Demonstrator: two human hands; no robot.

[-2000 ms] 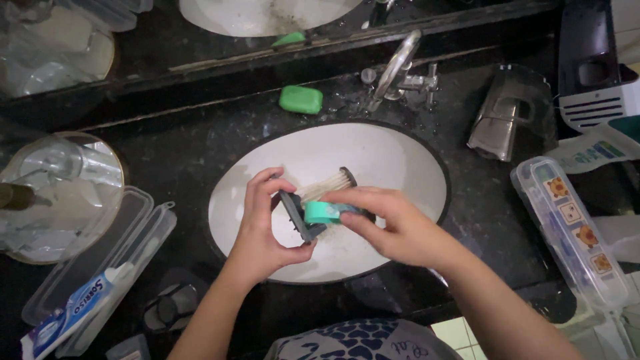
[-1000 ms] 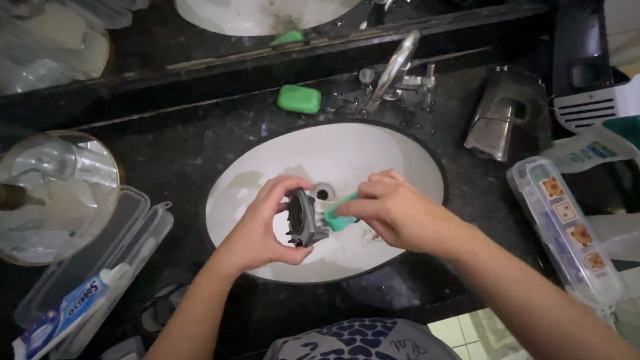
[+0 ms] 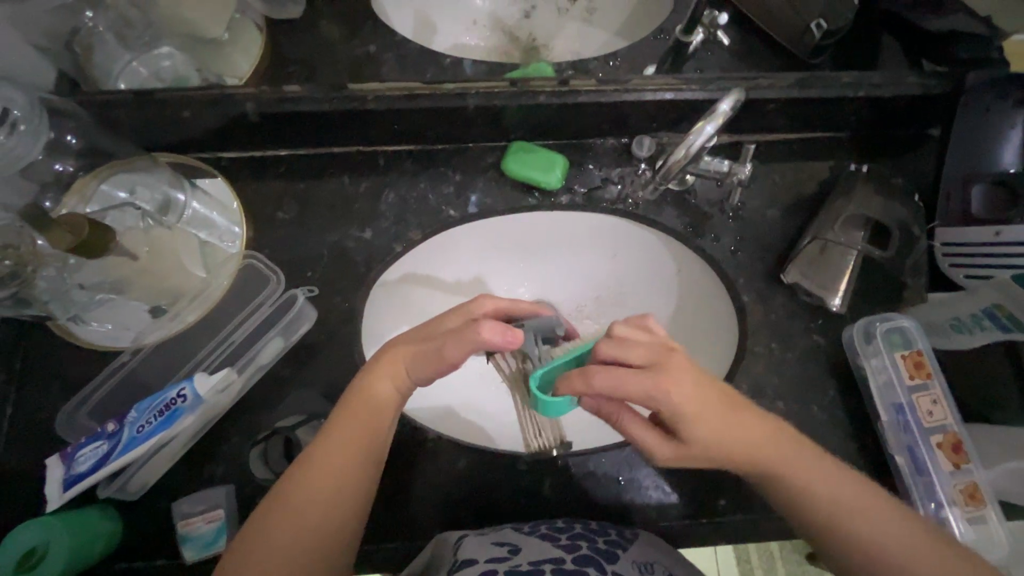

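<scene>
Over the white oval sink basin [image 3: 640,272], my left hand [image 3: 468,336] holds a dark grey plastic part [image 3: 540,332] with a bundle of pale strands or thin strips [image 3: 532,400] hanging from it toward the basin's front edge. What the part belongs to, I cannot tell. My right hand [image 3: 648,392] grips a green scrubbing brush [image 3: 552,380] by its looped handle. Its pale bristles touch or nearly touch the grey part. Fingers hide some of both things.
A green soap bar [image 3: 535,166] and a chrome faucet [image 3: 696,148] are behind the basin. Left are a round tray [image 3: 244,216] of glassware, an open plastic case [image 3: 264,344] and a toothpaste tube [image 3: 136,432]. Right stand a metallic container [image 3: 856,240] and a clear brush case [image 3: 920,416].
The grey part in my left hand has turned, and its pale strands now show below it. My right hand has kept hold of the green brush, which has moved over the part.
</scene>
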